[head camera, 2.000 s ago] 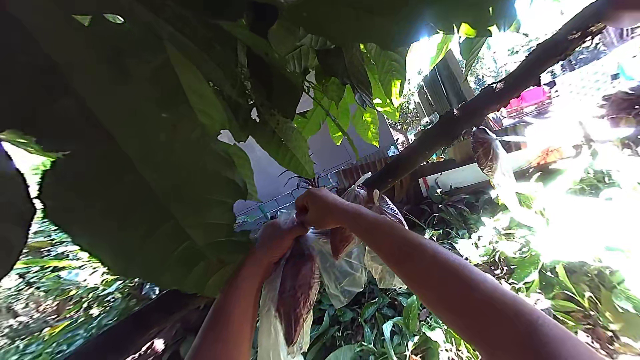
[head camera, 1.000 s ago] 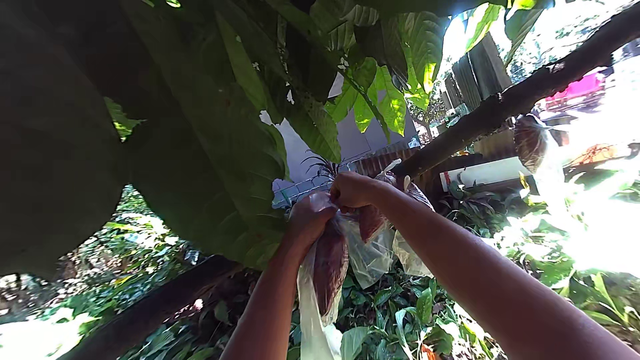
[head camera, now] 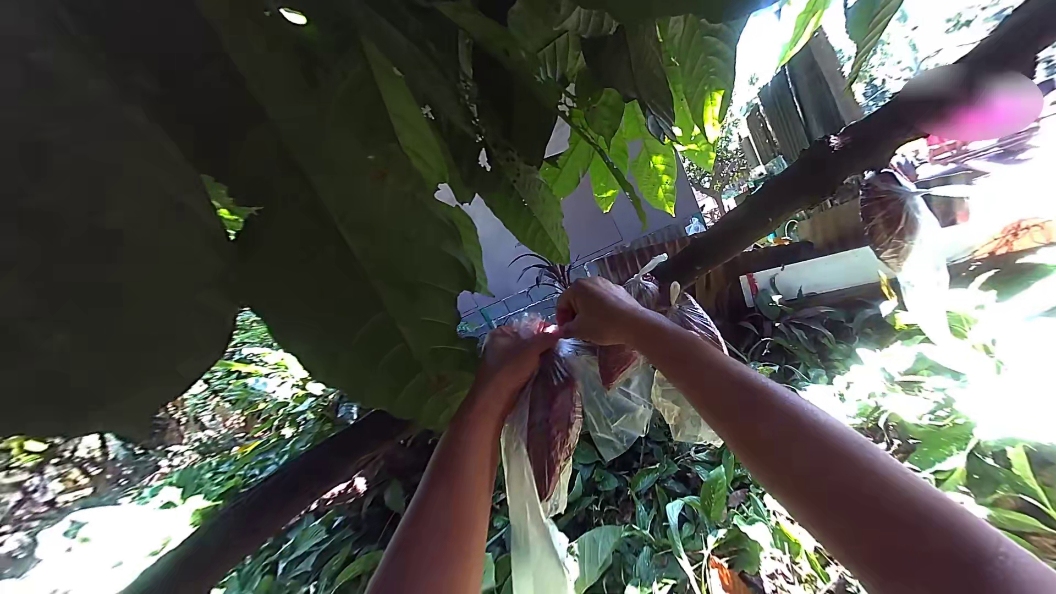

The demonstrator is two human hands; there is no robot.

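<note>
A dark red cacao pod (head camera: 551,429) hangs in a clear plastic bag (head camera: 528,528) below my hands. My left hand (head camera: 513,351) grips the gathered top of this bag. Against it, my right hand (head camera: 596,312) is closed, its fingertips pinching at the bag's neck. Just right of them hang a second bagged pod (head camera: 617,367), partly behind my right hand, and a third bagged pod (head camera: 697,324) with a knotted top, partly behind my right forearm. Another bagged pod (head camera: 891,216) hangs from the branch farther right.
Large dark leaves (head camera: 355,206) fill the upper left. A thick branch (head camera: 792,186) slants up to the right, and its lower part runs to the bottom left. Behind are a wire fence (head camera: 528,305), a pale wall, wooden boards (head camera: 796,107) and a white pipe-like object (head camera: 817,276). Leafy plants cover the ground.
Both hands stay together at the neck of the same bag, with only small finger shifts. The view has moved somewhat.
</note>
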